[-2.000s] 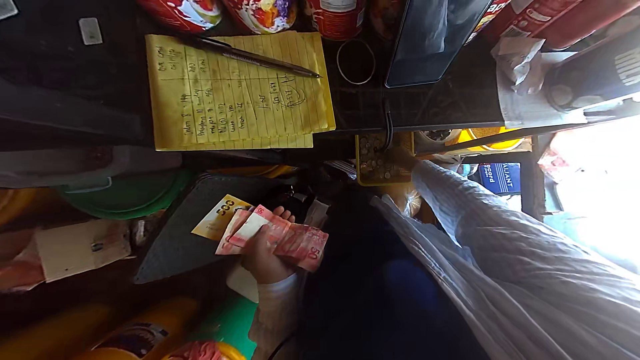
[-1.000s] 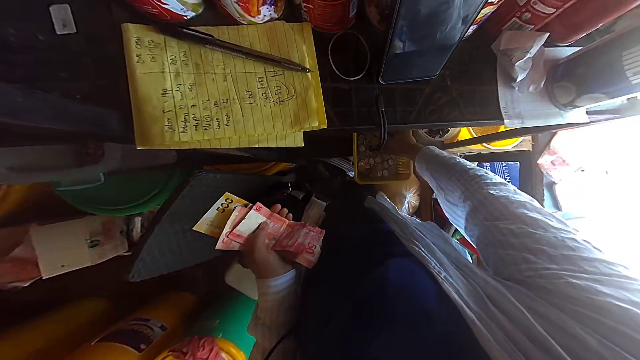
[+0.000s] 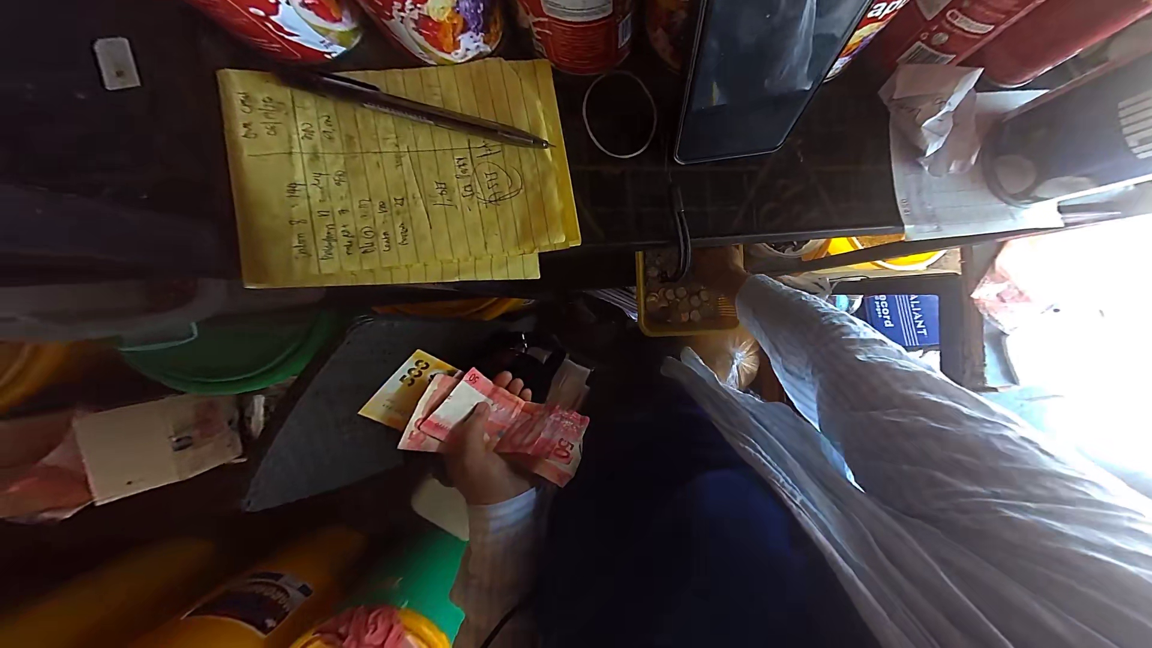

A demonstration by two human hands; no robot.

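Note:
My left hand [image 3: 481,454] holds a fan of banknotes, its thumb across them. The reddish notes [image 3: 508,418] bear a 50, and a yellow note [image 3: 407,389] marked 500 shows at the left end of the fan. My right arm, in a pale sleeve, reaches up to a yellow plastic tray [image 3: 686,324] of coins [image 3: 679,304]. My right hand [image 3: 722,270] is at the tray's right side, dim and partly under the dark table edge; its fingers cannot be made out.
On the dark table [image 3: 621,207] lie a yellow lined pad [image 3: 396,207] with handwriting, a pen [image 3: 432,119], a rubber band [image 3: 619,114] and a phone-like device [image 3: 765,72]. Red packages stand behind. Below are a green lid [image 3: 225,355], a grey board [image 3: 315,432] and yellow containers [image 3: 243,603].
My right hand has shifted slightly at the coin tray. The left hand keeps its hold on the banknotes.

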